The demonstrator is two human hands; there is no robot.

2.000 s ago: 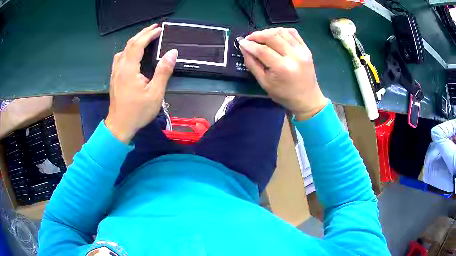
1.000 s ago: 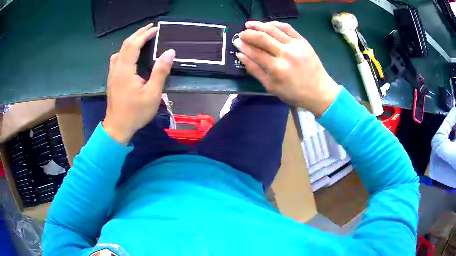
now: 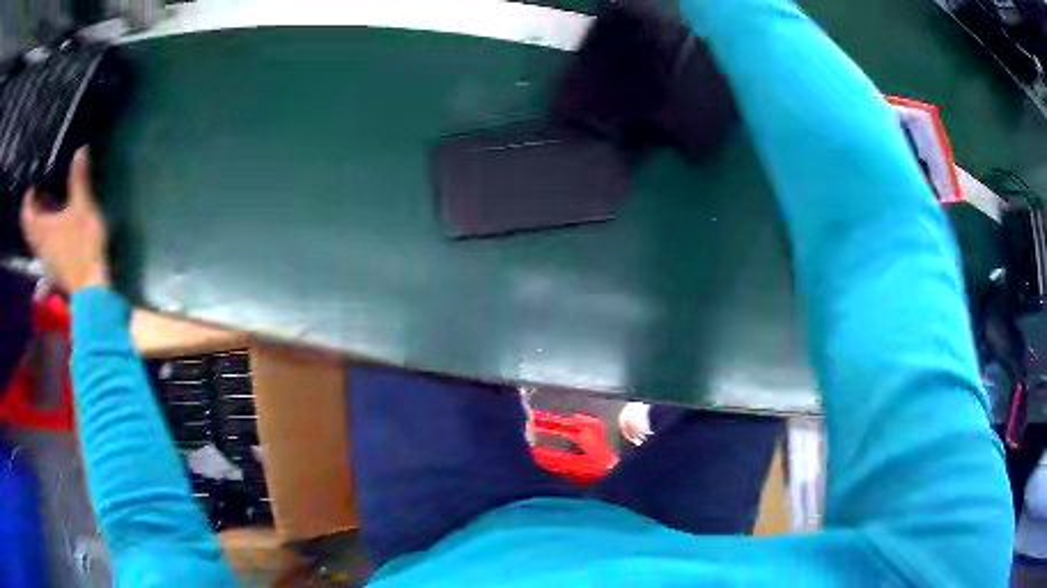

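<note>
My left hand (image 3: 69, 239) is at the far left edge of the bench, against a row of stacked black units (image 3: 52, 109). Its fingers look spread but blurred; whether they hold a unit is unclear. My right arm reaches up and forward over the bench, and my right hand is beyond the top of the picture. A flat black panel (image 3: 522, 190) lies at mid-bench. A blurred pile of dark panels (image 3: 649, 80) lies behind it, partly overlapping it, beside my right sleeve.
The dark green bench (image 3: 310, 207) has a pale curved strip (image 3: 379, 16) along its back. An orange-red box (image 3: 944, 155) is at right. Below are a left carton of black units (image 3: 301, 442), a red plastic stool or crate (image 3: 574, 448) and part of a right carton (image 3: 772, 494).
The view has shifted left. My left hand has left the device and moved to the far-left stack. My right hand has moved forward out of view. The device with the white-framed screen is no longer seen mid-bench.
</note>
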